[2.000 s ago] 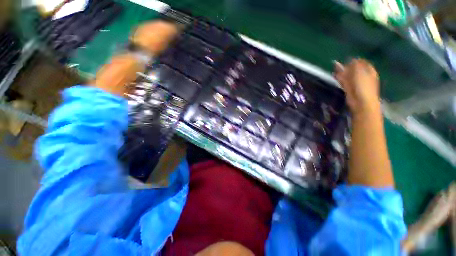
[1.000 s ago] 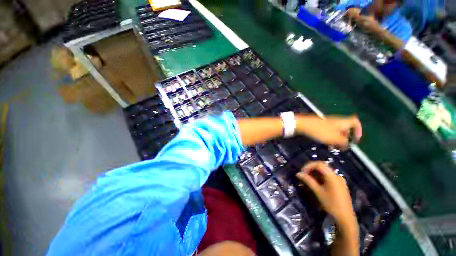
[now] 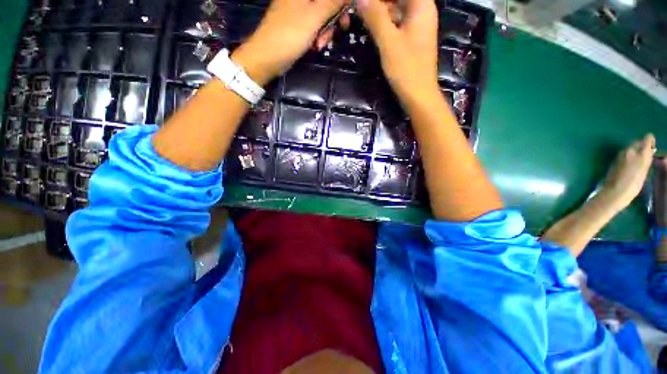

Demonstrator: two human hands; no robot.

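Note:
My left hand (image 3: 296,29) and my right hand (image 3: 402,33) are close together at the top edge of the view, above the near tray. Their fingertips are partly cut off by the edge. A small dark or silvery piece seems to be between them, too small to make out. The near blister tray (image 3: 305,159) is black and shiny, with small reddish-silver pieces in its square pockets. Small loose pale pieces (image 3: 354,39) lie in it just under my hands.
The left blister tray (image 3: 66,107) holds rows of brassy framed units, with some bare pockets. The green bench (image 3: 541,139) extends to the right, where a neighbouring person's hand (image 3: 630,172) rests. A rail (image 3: 585,45) and small units lie at the top right.
The view has turned, so the trays lie nearly level. My left hand has come from beyond the tray's far edge to beside my right hand, and their fingertips are now close together.

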